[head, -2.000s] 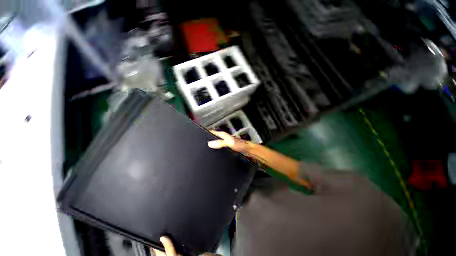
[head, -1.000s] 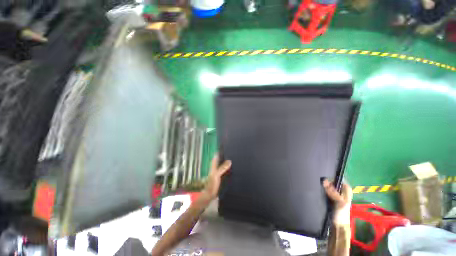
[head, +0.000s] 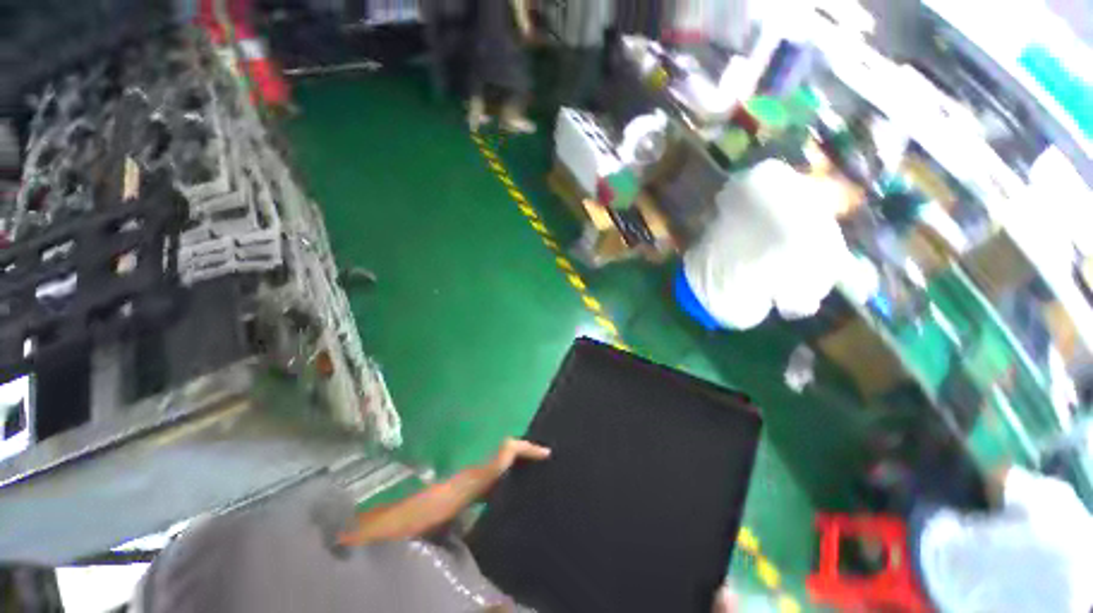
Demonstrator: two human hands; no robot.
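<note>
A wide flat black plastic tray (head: 629, 479) is held in front of me at the lower centre, tilted in the picture. My left hand (head: 518, 455) holds its left edge, with the bare forearm and grey sleeve behind it. My right hand (head: 724, 599) shows only as a small bit of fingers at the tray's right edge, cut off by the bottom of the picture. Whether more than one tray is stacked cannot be told here.
Green floor and striped floor tape (head: 539, 228) run ahead. Racks of stacked grey parts (head: 228, 240) stand left. Two people in white (head: 773, 246) sit right by a long bench; a red stool (head: 861, 560) is lower right. A person stands far ahead.
The view has swung from the white foam trays, across open floor, to an aisle between racks and bench. The black tray stays in my hands and now sits lower; my right hand is mostly out of view.
</note>
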